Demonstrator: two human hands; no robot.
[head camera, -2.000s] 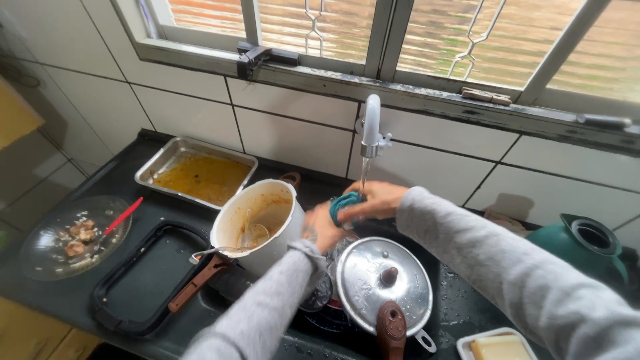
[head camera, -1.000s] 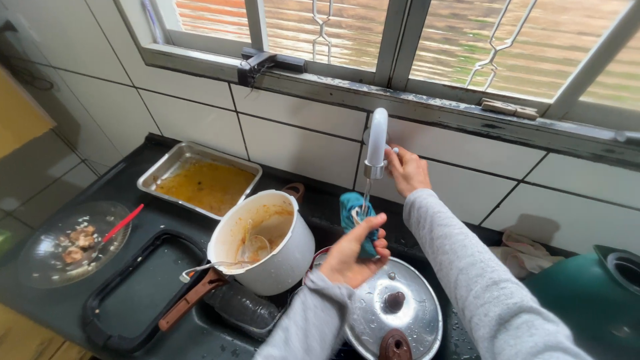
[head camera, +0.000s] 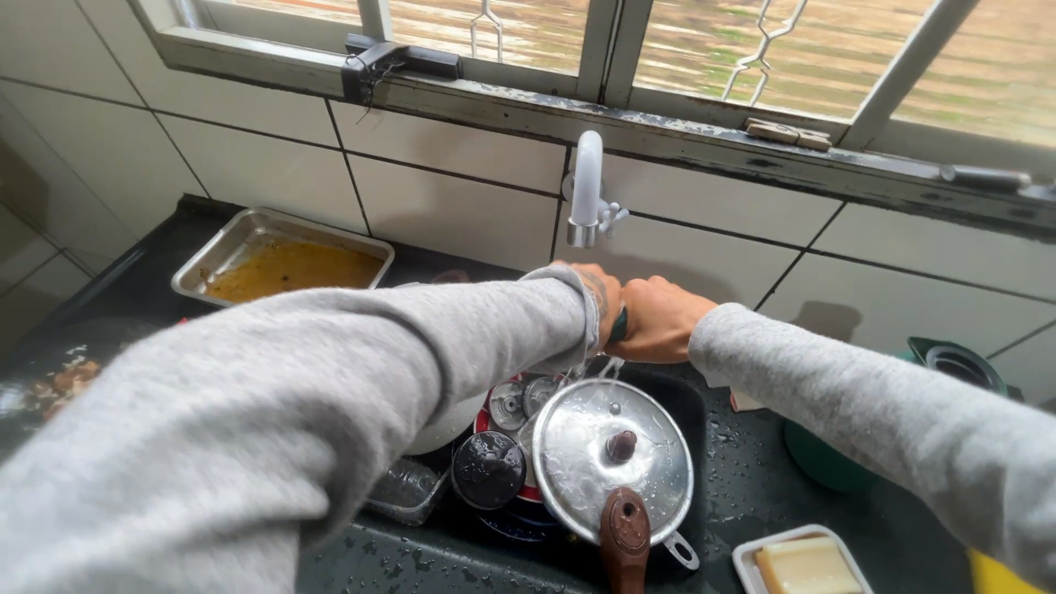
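Both hands meet below the white wall faucet, closed around a dark teal cloth that shows only as a small patch between them. My left hand is on the cloth's left, its sleeve reaching across the view. My right hand grips it from the right. Water drips from the hands onto the metal lid of a pot in the sink, with a brown handle in front. The left sleeve covers most of the white pot.
A metal baking tray with oily liquid stands at the back left. Cans, a black round lid and a clear container crowd the sink. Right are a green jug and a tray of pale food. The window ledge holds a clothespin.
My right hand has left the faucet and joined my left hand around the cloth. The stream seen running from the spout earlier no longer shows. My left sleeve now hides most of the white pot.
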